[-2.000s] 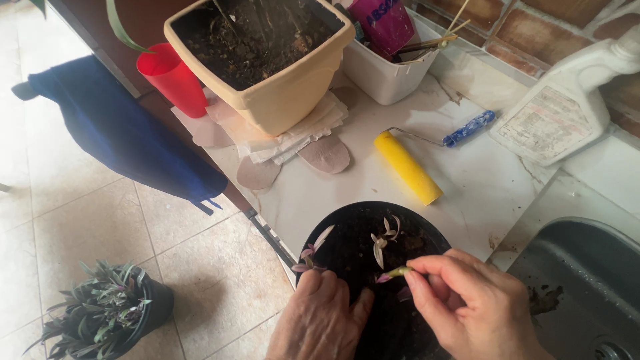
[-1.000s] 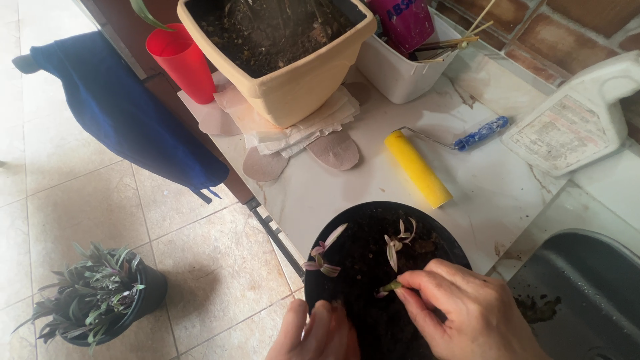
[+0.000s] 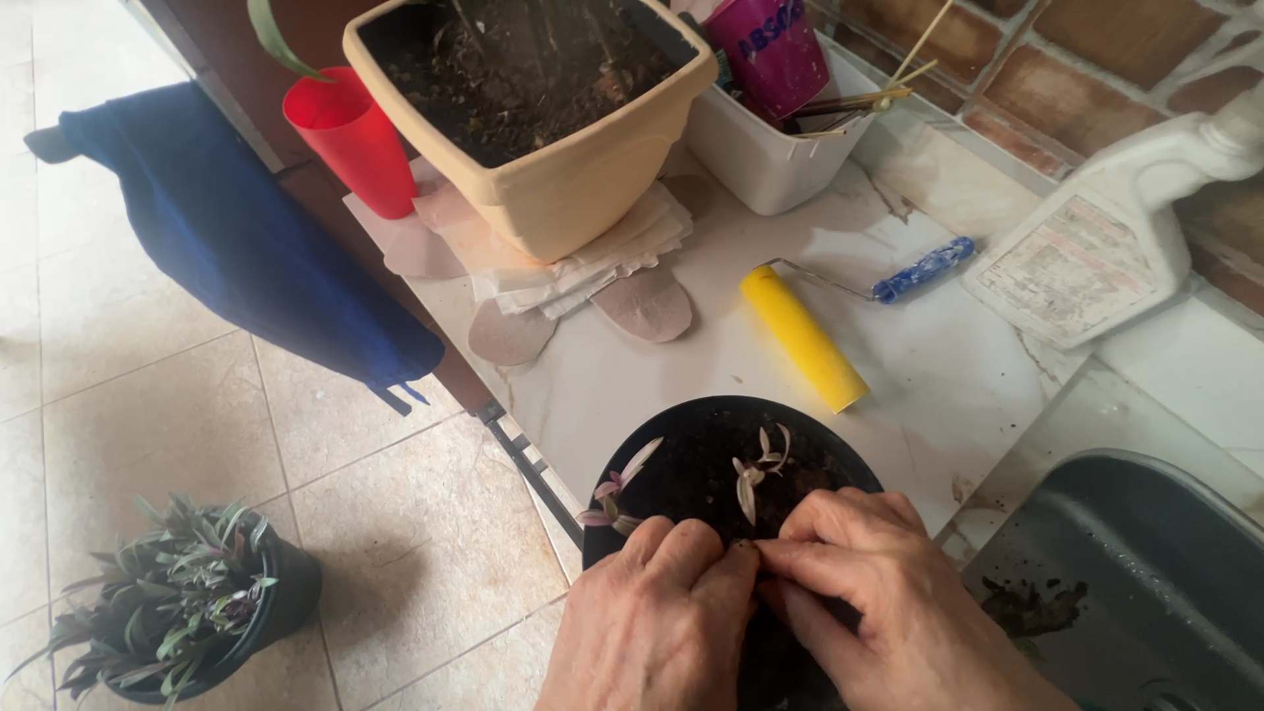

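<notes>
A round black pot (image 3: 726, 403) of dark soil stands at the counter's front edge. One small pale-purple plant cutting (image 3: 620, 486) leans at its left side, and a second cutting (image 3: 755, 474) stands in the soil near the middle. My left hand (image 3: 657, 612) is over the pot's left part, its fingertips at the soil. Beside it, my right hand (image 3: 869, 592) has thumb and forefinger together, meeting the left fingertips low in the pot. Whatever lies between the fingertips is hidden by the fingers.
Behind are a beige planter (image 3: 583, 188), a red cup (image 3: 360, 148), a white bin (image 3: 780, 168), a yellow paint roller (image 3: 802, 336) and a white jug (image 3: 1096, 237). A dark sink (image 3: 1165, 553) lies right. A potted plant (image 3: 178, 612) stands on the floor; blue cloth (image 3: 237, 227) hangs left.
A second ago my right hand held a small green-stemmed cutting over the soil; its fingers now hide that spot. My left hand has moved right, up against the right fingertips.
</notes>
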